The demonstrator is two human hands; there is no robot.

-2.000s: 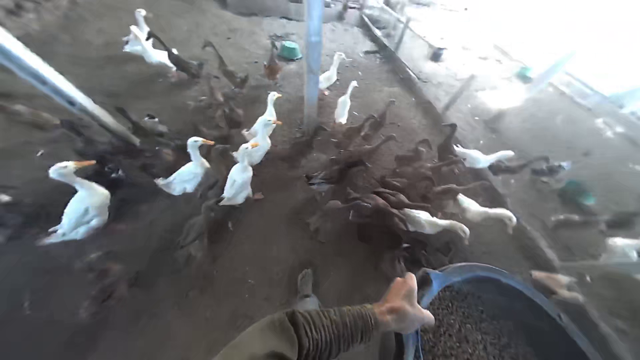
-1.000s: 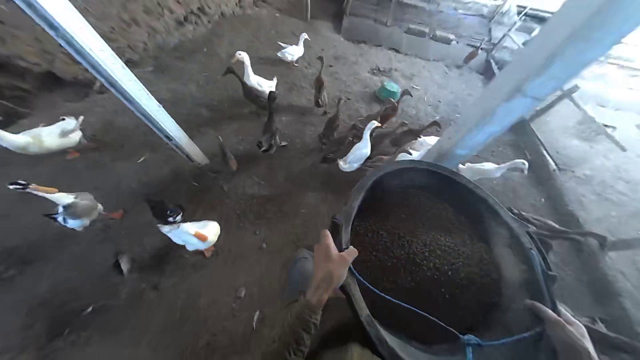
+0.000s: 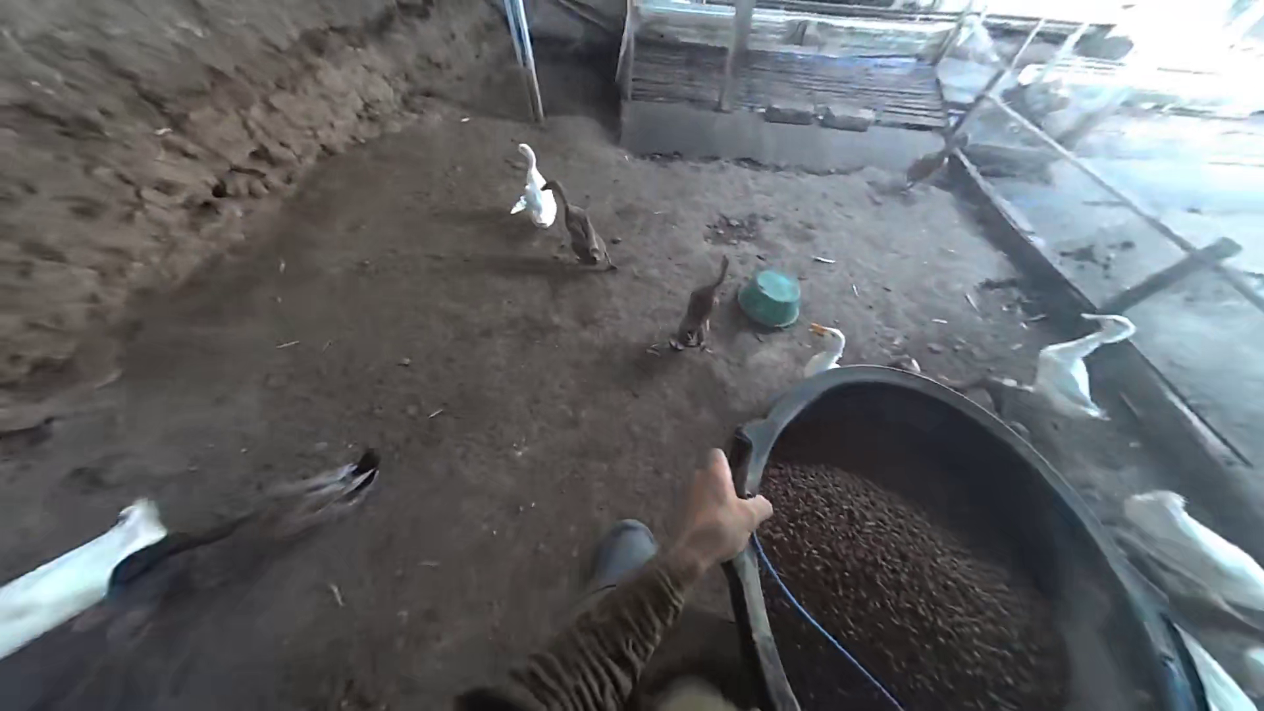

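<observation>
My left hand [image 3: 719, 513] grips the rim handle of a large black tub [image 3: 1027, 444] at the lower right. Brown feed pellets [image 3: 889, 573] lie in the tub, heaped across its bottom. A blue cord [image 3: 825, 632] runs from near my left hand down over the pellets. My right hand is not in view. A white duck [image 3: 828, 351] stands just beyond the tub's far rim. At the tub's right side are more white ducks [image 3: 1200, 543], partly cut off by the frame.
An upturned green basin [image 3: 770, 299] sits on the dirt ground beside a brown duck [image 3: 699, 311]. A white duck [image 3: 536, 197] and another brown duck [image 3: 583, 232] are farther back. An earth bank [image 3: 197, 148] rises at left; a low curb [image 3: 1096, 306] runs along the right. My boot [image 3: 624, 551] is below.
The view has swung toward the earth bank and the back fence. My right hand, on the tub's right rim a second ago, has left the view. Many ducks have dropped out of sight.
</observation>
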